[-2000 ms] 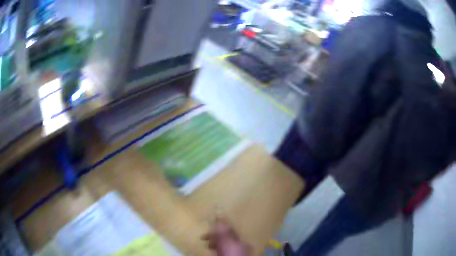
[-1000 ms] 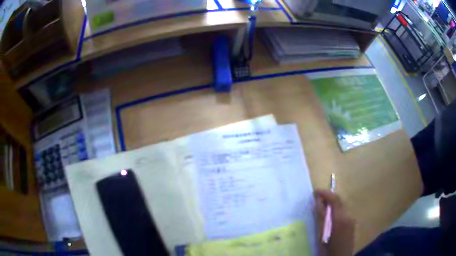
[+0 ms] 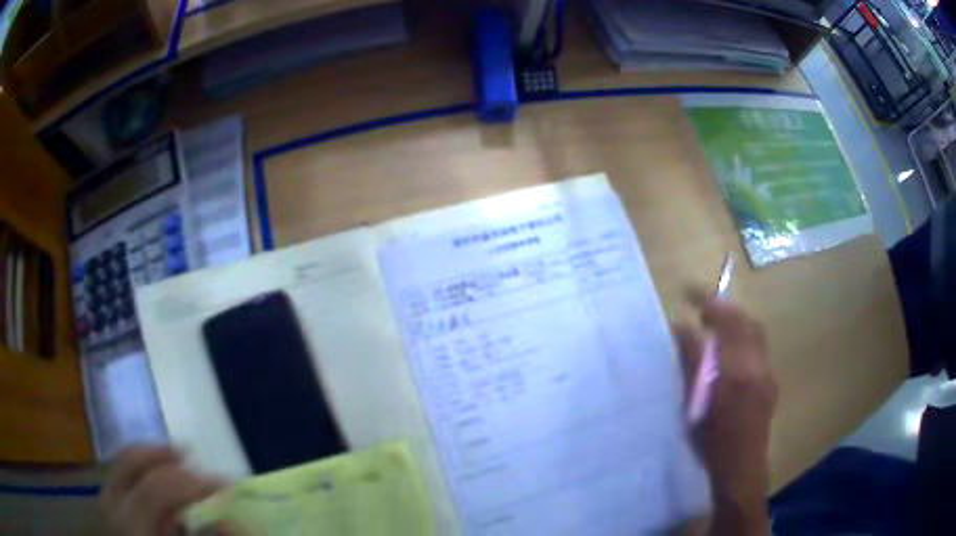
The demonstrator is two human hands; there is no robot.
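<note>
A white printed form (image 3: 535, 366) lies on the right page of an open cream folder (image 3: 314, 293). A black smartphone (image 3: 275, 382) lies on the left page. A yellow paper (image 3: 346, 497) covers the phone's lower end. My left hand (image 3: 168, 492), blurred, is at the yellow paper's left edge; whether it grips it is unclear. My right hand (image 3: 731, 408) holds a slim pink pen (image 3: 705, 382) at the form's right edge, with the pen pointing up and away.
A calculator (image 3: 126, 262) is at the left. A blue holder (image 3: 495, 65) stands at the back, beside stacked papers (image 3: 692, 37) in the shelf. A green desk sheet (image 3: 781, 178) lies at the right. A person's dark sleeve (image 3: 928, 288) is at the right edge.
My left hand has come into view. The yellow paper has moved left off the form onto the phone's lower end. My right hand still holds the pen. The view has tilted downward.
</note>
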